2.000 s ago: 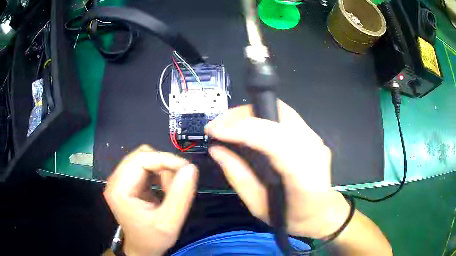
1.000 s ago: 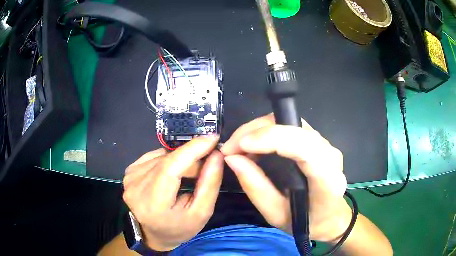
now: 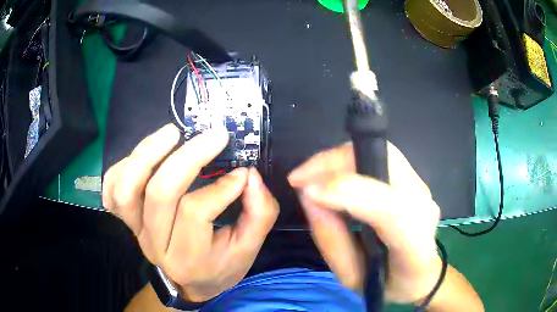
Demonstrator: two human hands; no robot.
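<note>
The electronic unit (image 3: 244, 116) lies on the black mat, its circuit board facing up, with thin red, white and green wires at its upper left. My left hand (image 3: 195, 207) lies over the board's lower left. Its thumb and forefinger pinch at the lower edge, where the red wire (image 3: 214, 173) runs to the fingertips; the wire's end is hidden. My right hand (image 3: 378, 225), slightly blurred, is right of the unit and apart from it. It holds the soldering iron (image 3: 367, 131) upright in its grip, barrel pointing away; the tip is cut off by the top edge.
The foam tray (image 3: 73, 116) stands at the left with cables inside. A flat black cable (image 3: 165, 24) arches from the unit towards it. The tape roll (image 3: 444, 24), soldering station (image 3: 519, 67) and its cord are at the right. A green disc (image 3: 342, 5) is at the top edge.
My right hand has moved right, away from my left fingertips, with the iron. My left hand has spread its other fingers over the board. The unit has shifted slightly left and up.
</note>
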